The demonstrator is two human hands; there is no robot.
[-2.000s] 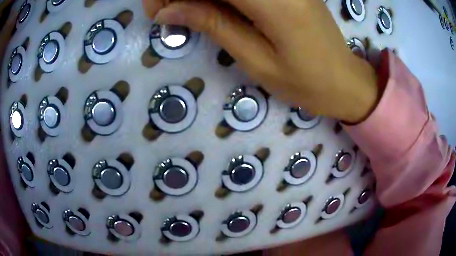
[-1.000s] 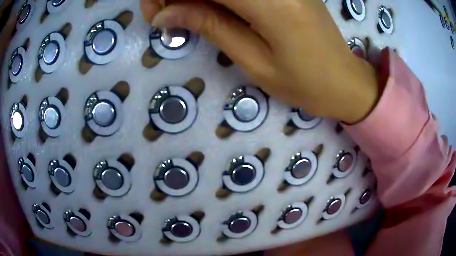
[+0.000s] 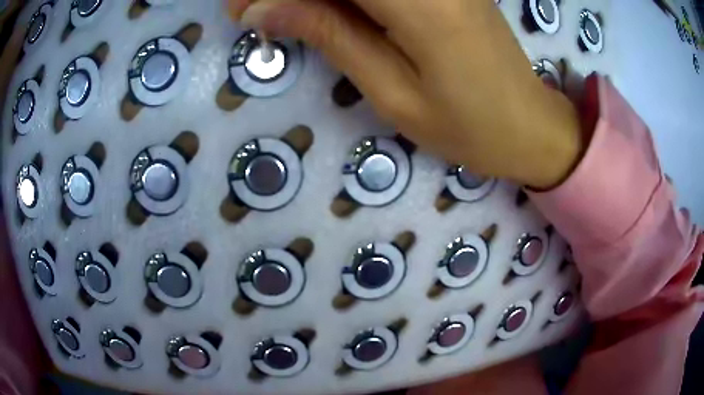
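The white foam tray (image 3: 212, 224) fills most of the view, with rows of round parts in pockets. Each part has a silver centre and pale ring, such as one near the middle (image 3: 266, 173). My right hand (image 3: 463, 96) reaches in from the right over the upper tray, fingertips pinched around a cotton swab (image 3: 267, 48). Only the swab's pale tip shows, at the bright centre of a round part (image 3: 266, 68) in the upper row. The hand hides some pockets. My left hand is not in view.
A pink sleeve (image 3: 625, 208) covers my right forearm at the right. Pink cloth shows at the left edge. A pale surface (image 3: 656, 100) lies beyond the tray at upper right, with a yellow edge in the corner. Dark brown pocket notches flank the parts.
The tray's parts sit slightly lower in view. My right fingertips have shifted slightly, and the swab's pale tip now shows clearly over the same part.
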